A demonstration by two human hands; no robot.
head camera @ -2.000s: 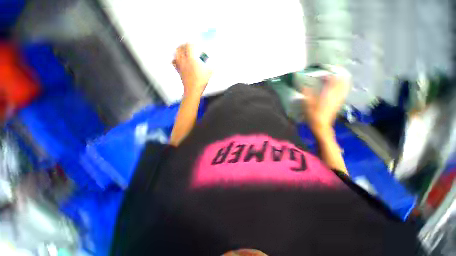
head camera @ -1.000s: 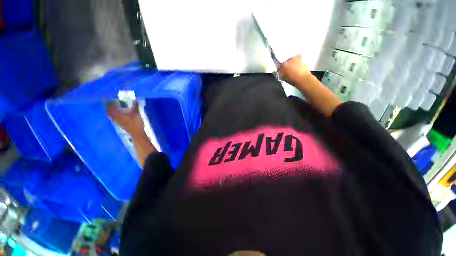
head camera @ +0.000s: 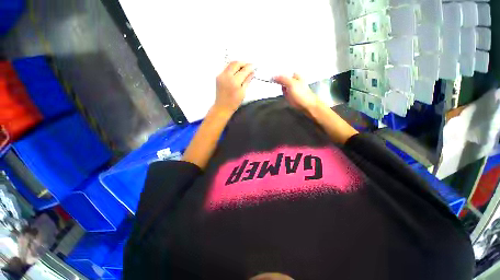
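Observation:
My left hand (head camera: 231, 86) and my right hand (head camera: 300, 94) are close together over the near edge of the white tabletop (head camera: 219, 27). Their fingertips hold a thin pale piece (head camera: 264, 80) between them. Only a thin dark edge line of it stands out; the rest merges with the glare of the white top, so its shape cannot be told. Small cartons (head camera: 364, 56) with green print stand in rows at the right, their pale flaps raised and overlapping.
An open blue tote (head camera: 129, 178) is beside my body at the left. More blue totes (head camera: 63, 147) and a red-orange tote (head camera: 16, 104) are further left. A pale paper sheet (head camera: 471, 131) hangs at the right, with a blue tote edge (head camera: 456, 203) below it.
My left hand has moved out of the blue tote, up and right to the tabletop, without the white item it held there. My right hand has moved slightly left and down. The view has turned.

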